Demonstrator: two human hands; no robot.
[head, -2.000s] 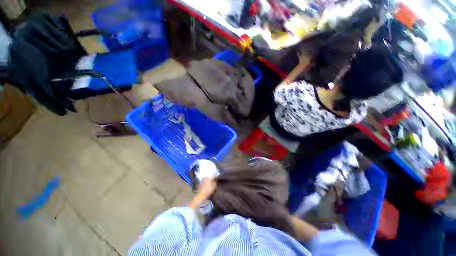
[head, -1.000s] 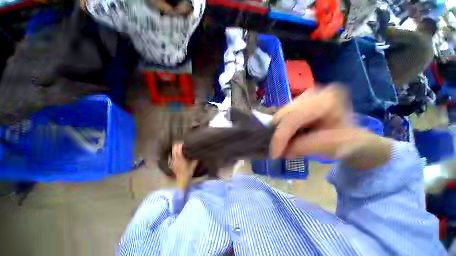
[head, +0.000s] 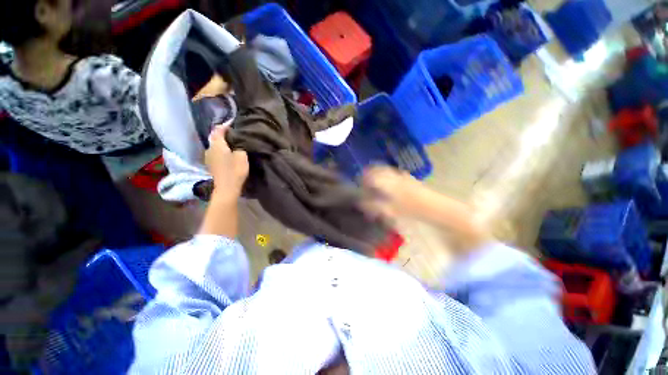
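A brown garment [head: 275, 150] hangs in the air in front of my body, bunched and running from upper left to lower right. A white band or lining [head: 167, 88] forms a wide loop at its upper left end, and a white patch [head: 335, 132] shows at its right side. My left hand [head: 228, 160] is closed on the garment beside this opening. My right hand [head: 388, 192] is blurred and is at the garment's lower right end; its fingers cannot be made out clearly. A small red thing [head: 389, 246] shows below that end.
A seated person in a black-and-white top [head: 102, 102] is at the upper left. A blue crate [head: 311, 55] stands behind the garment, beside a red stool [head: 340, 42]. Another blue crate [head: 461, 88] is at the upper right, and one [head: 91, 307] at the lower left. A red stool [head: 586, 293] is at the right.
The view has swung to the right. The garment, stretched sideways between my hands a second ago, now shows a wide white-edged opening at its upper left. My right hand has moved lower.
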